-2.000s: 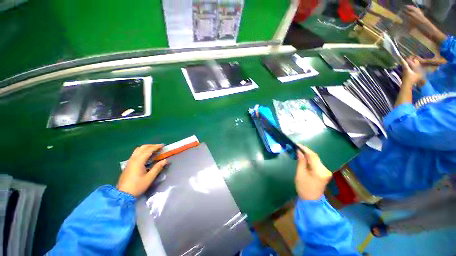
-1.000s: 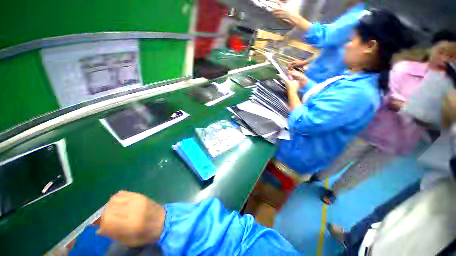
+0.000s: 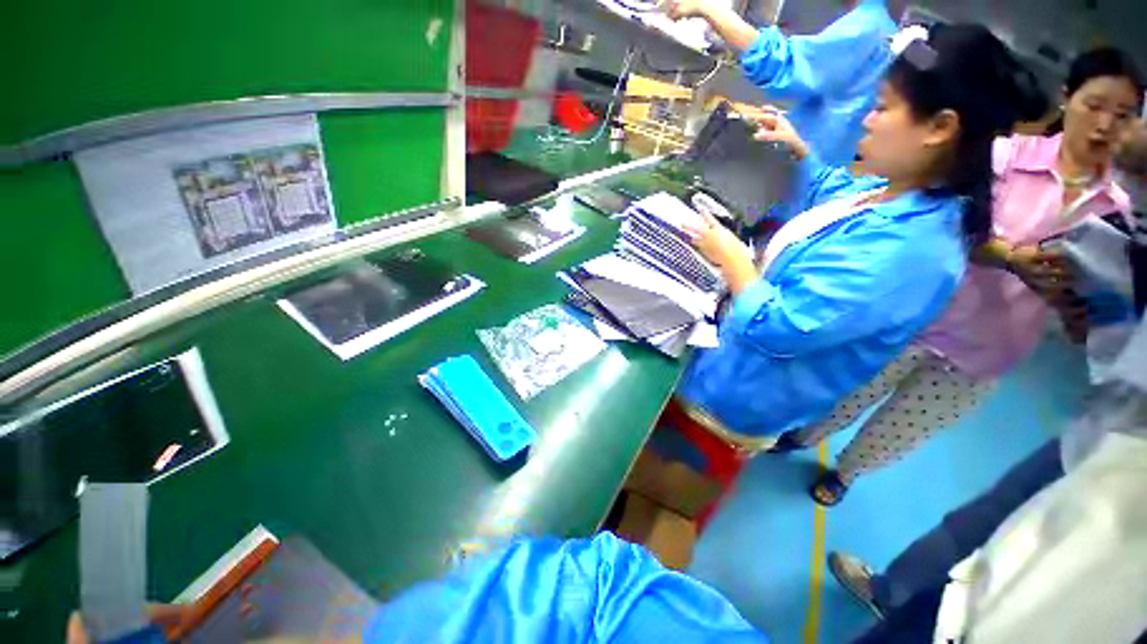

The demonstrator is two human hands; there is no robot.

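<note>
A tablet point(image 3: 283, 598) lies at the bottom left, cut off by the lower edge. An orange bar point(image 3: 227, 581) lies along its top edge beside a white strip. A flat grey strip point(image 3: 113, 560) stands upright left of it. My left hand point(image 3: 86, 627) shows only as fingertips at the strip's lower end, cut off by the bottom edge, and appears to pinch it. My right hand is out of the picture; only the blue right sleeve point(image 3: 566, 591) shows at the bottom middle.
A blue film stack point(image 3: 478, 405) and a clear plastic bag point(image 3: 543, 350) lie on the green bench point(image 3: 340, 440). More tablets point(image 3: 377, 296) line the back. A fanned stack point(image 3: 648, 283) is at the right, beside a person in blue point(image 3: 830, 289). Another person wears pink point(image 3: 1025, 189).
The view has turned right since the earliest frame. My right hand has left the picture. The grey strip now stands up at the left. The neighbour's hands have moved, one raising a dark slab.
</note>
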